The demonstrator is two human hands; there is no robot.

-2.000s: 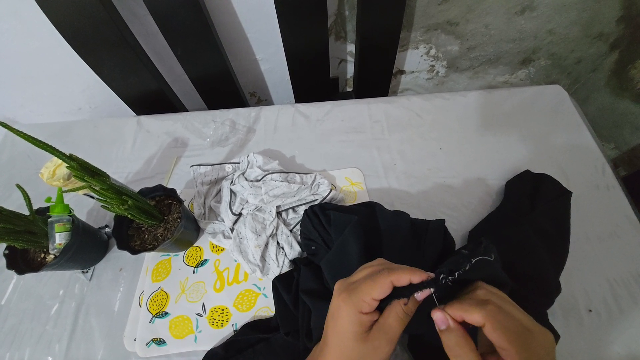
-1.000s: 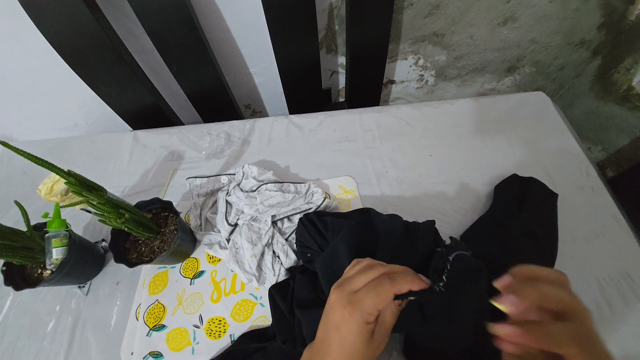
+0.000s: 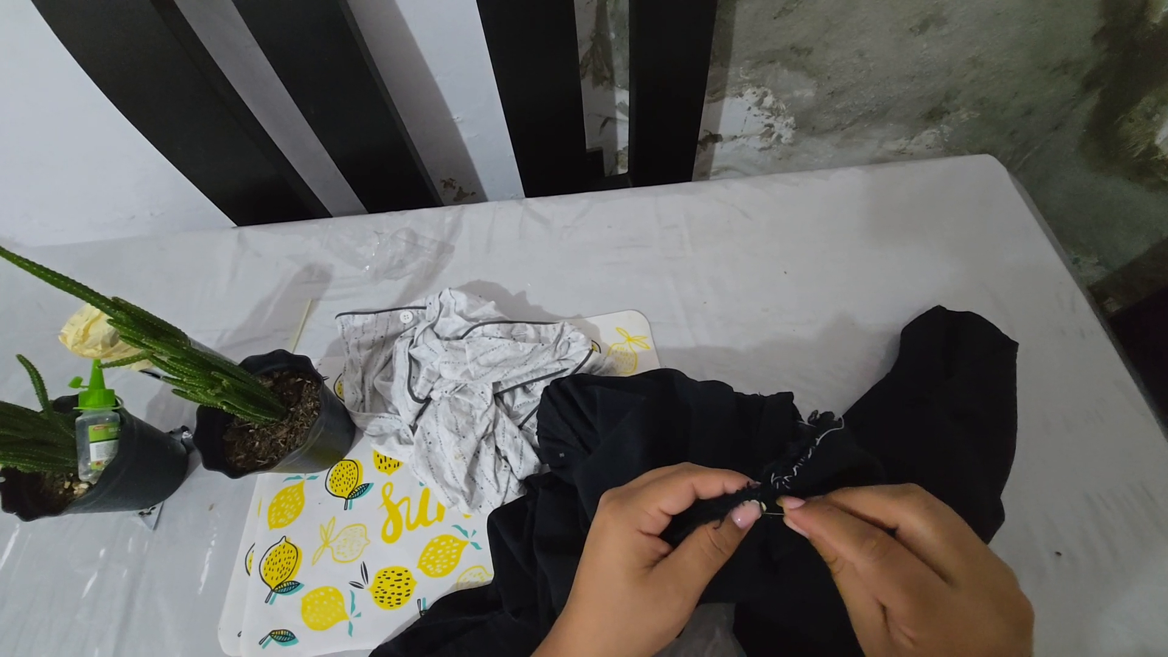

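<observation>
A black cloth garment (image 3: 639,429) lies bunched at the front of the table, with pale stitches (image 3: 803,456) along a raised edge. My left hand (image 3: 652,552) pinches that edge between thumb and forefinger. Close to its fingertips, my right hand (image 3: 903,557) grips a thin sewing needle (image 3: 773,514) between thumb and forefinger; the needle lies roughly level, its left end at the cloth. Whether its tip is inside the fabric cannot be told. A light grey patterned garment with dark piping (image 3: 465,374) lies crumpled behind and left of the black cloth.
Lemon-printed placemats (image 3: 351,566) lie under both garments. Two black pots (image 3: 324,438) with spiky green plants stand at the left, a small green-capped bottle (image 3: 97,433) in one. The table (image 3: 712,246) has a pale cover; dark slats (image 3: 534,100) rise behind it.
My right hand, blurred and away from the left one a second ago, is back beside the left fingertips. My left hand keeps its pinch on the black cloth.
</observation>
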